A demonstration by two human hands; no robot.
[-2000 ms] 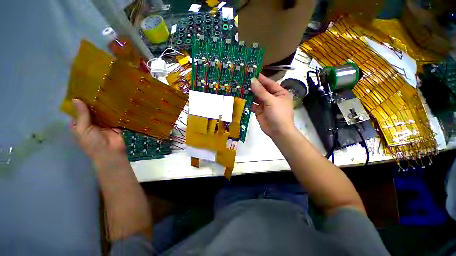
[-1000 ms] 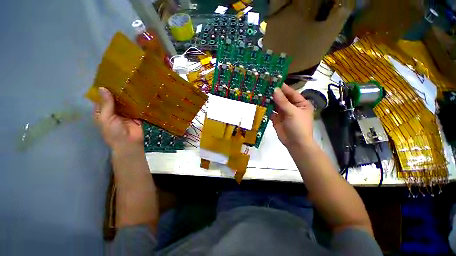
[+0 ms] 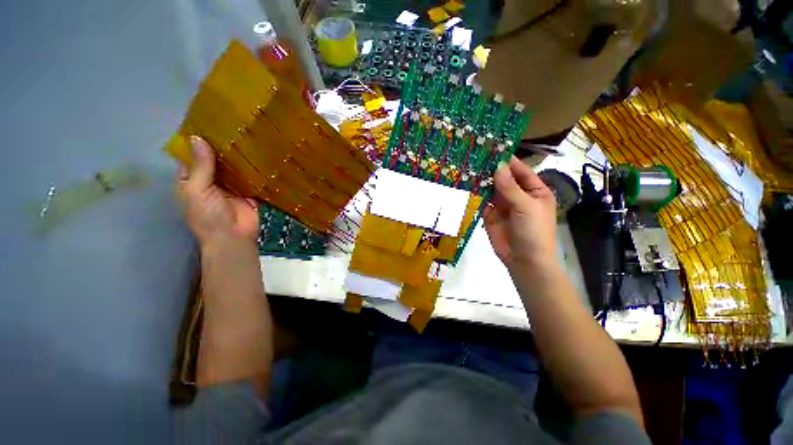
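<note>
My left hand [image 3: 217, 195] grips the lower left edge of an amber sheet [image 3: 278, 139] with dark parallel lines and wire leads along its right edge. My right hand [image 3: 526, 213] pinches the right edge of a green circuit board panel [image 3: 452, 130], held tilted right of the sheet. A white patch [image 3: 420, 202] lies across the panel's lower part. Amber film pieces [image 3: 387, 248] hang below it, with another white piece among them. The sheet's wire ends come close to the panel; whether they touch is unclear.
Another green panel [image 3: 291, 233] lies under the amber sheet. Small amber pieces [image 3: 369, 130], a yellow roll [image 3: 336, 42] and a bottle [image 3: 271, 43] are behind. A cardboard box [image 3: 556, 65] stands at the back. Right are a solder spool [image 3: 654, 186], a black-based device [image 3: 613, 278] and stacked amber sheets [image 3: 717, 252].
The view has shifted, so the bench things sit differently in the picture. Both hands keep their holds; the panel and its white patch are tilted more, their right side lower.
</note>
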